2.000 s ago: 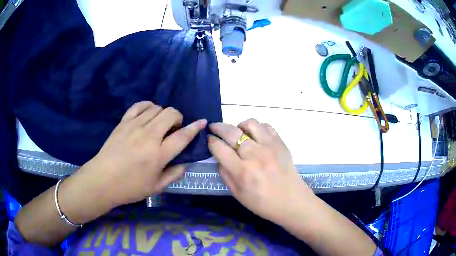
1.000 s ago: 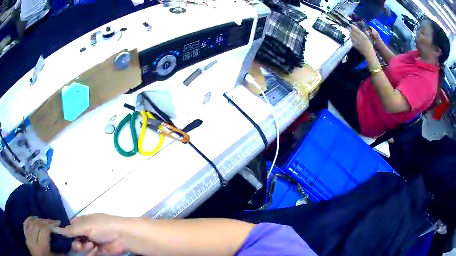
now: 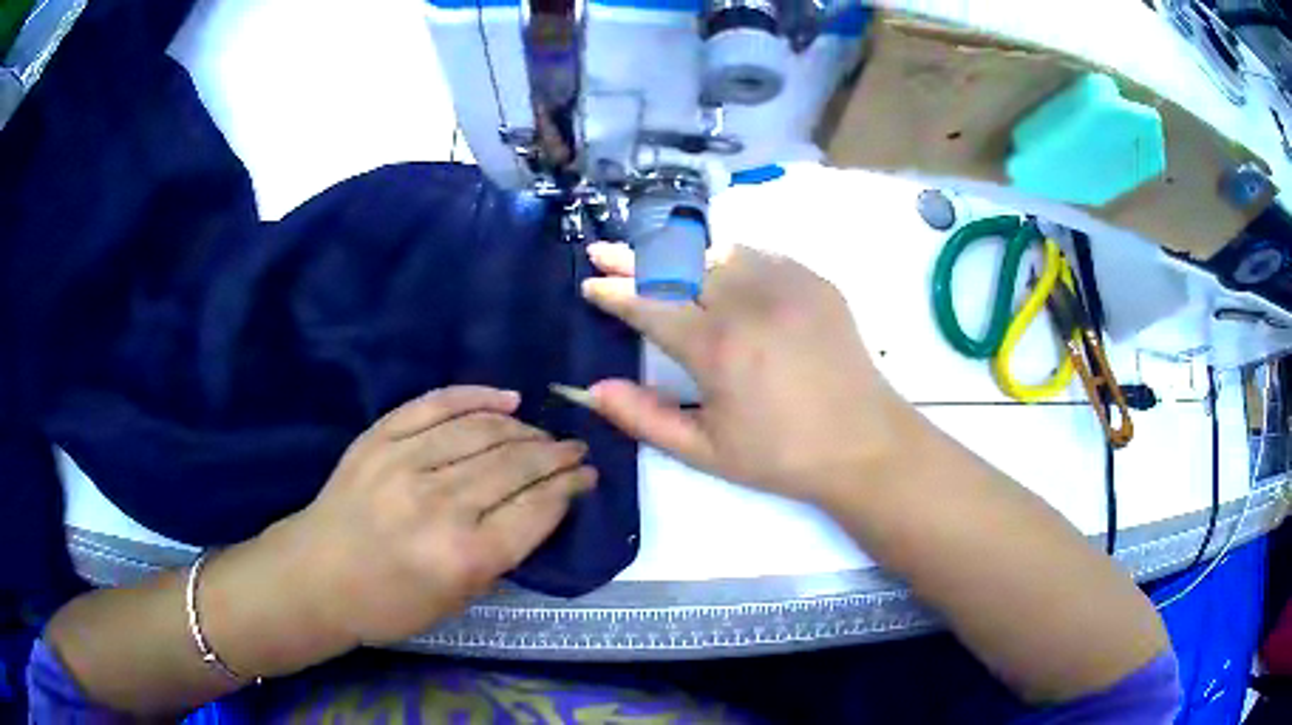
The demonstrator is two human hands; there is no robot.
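Observation:
The dark navy trouser leg [image 3: 383, 312] lies over the left of the table, its right edge running up under the presser foot [image 3: 578, 213]. My left hand [image 3: 454, 496] lies on the cloth near its front end, fingers bent and pressing it down. My right hand [image 3: 751, 368] is at the cloth's right edge, fingers spread, with fingertips close below the presser foot and the thumb on the cloth. The grey-blue cylinder [image 3: 669, 248] beside the foot hides part of the right fingers. Whether the right fingers pinch the cloth cannot be told.
Green and yellow snips [image 3: 1034, 333] lie right of my right hand, with an orange-handled tool [image 3: 1102, 383] on them. A mint-green piece [image 3: 1088, 139] is on brown card [image 3: 921, 99]. The ruler tape [image 3: 709, 623] runs along the front table edge. A blue crate [image 3: 1219, 609] is below right.
The view has swung back from the right side and the neighbouring person to the needle area. Compared with two seconds ago, my right hand is nearer the presser foot and its fingers are more spread.

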